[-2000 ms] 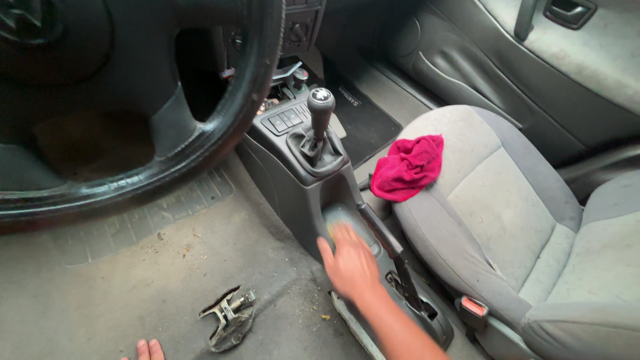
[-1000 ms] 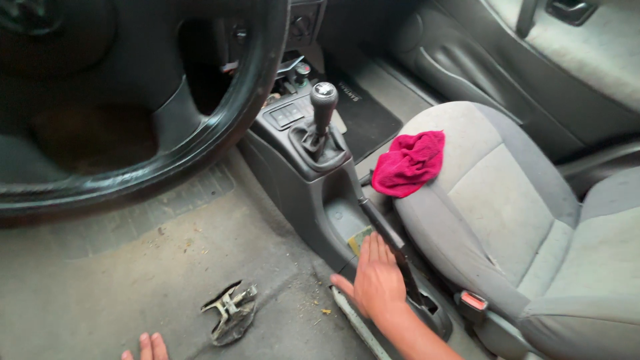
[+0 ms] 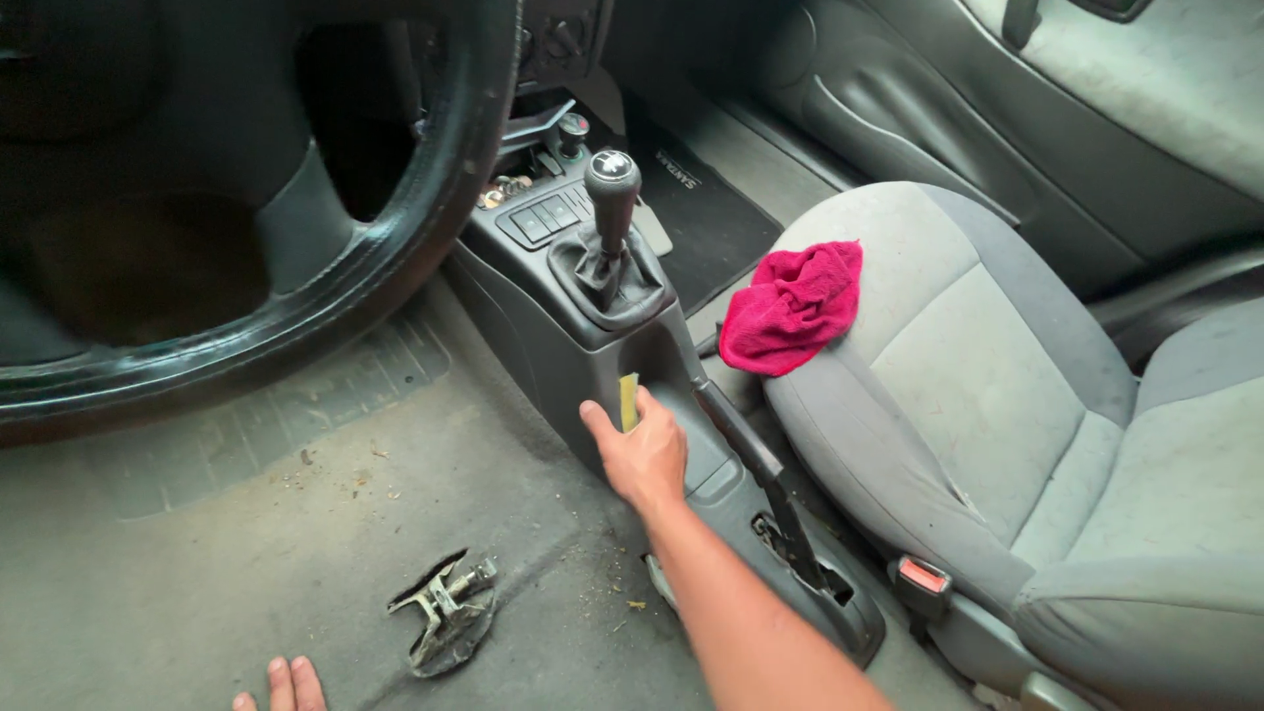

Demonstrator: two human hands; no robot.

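Note:
My right hand (image 3: 647,444) is at the side of the center console (image 3: 553,360), behind the gear lever (image 3: 612,197), and grips a thin yellowish pad, perhaps a sponge (image 3: 629,400), whose edge shows between thumb and fingers. The handbrake lever (image 3: 741,434) stands just right of that hand. Only the fingertips of my left hand (image 3: 286,686) show at the bottom edge, over the grey floor carpet (image 3: 326,573); nothing shows in them. A crumpled magenta cloth (image 3: 795,306) lies on the front edge of the passenger seat (image 3: 968,395).
The steering wheel (image 3: 444,188) fills the upper left. A metal bracket (image 3: 449,597) sticks up through a cut in the carpet, with crumbs of debris around. A red seat-belt buckle (image 3: 921,578) stands beside the seat. A black floor mat (image 3: 701,207) lies beyond the console.
My right hand has moved forward along the console from its place of a second ago, and the yellowish pad now stands on edge in it. The magenta cloth has stayed in place.

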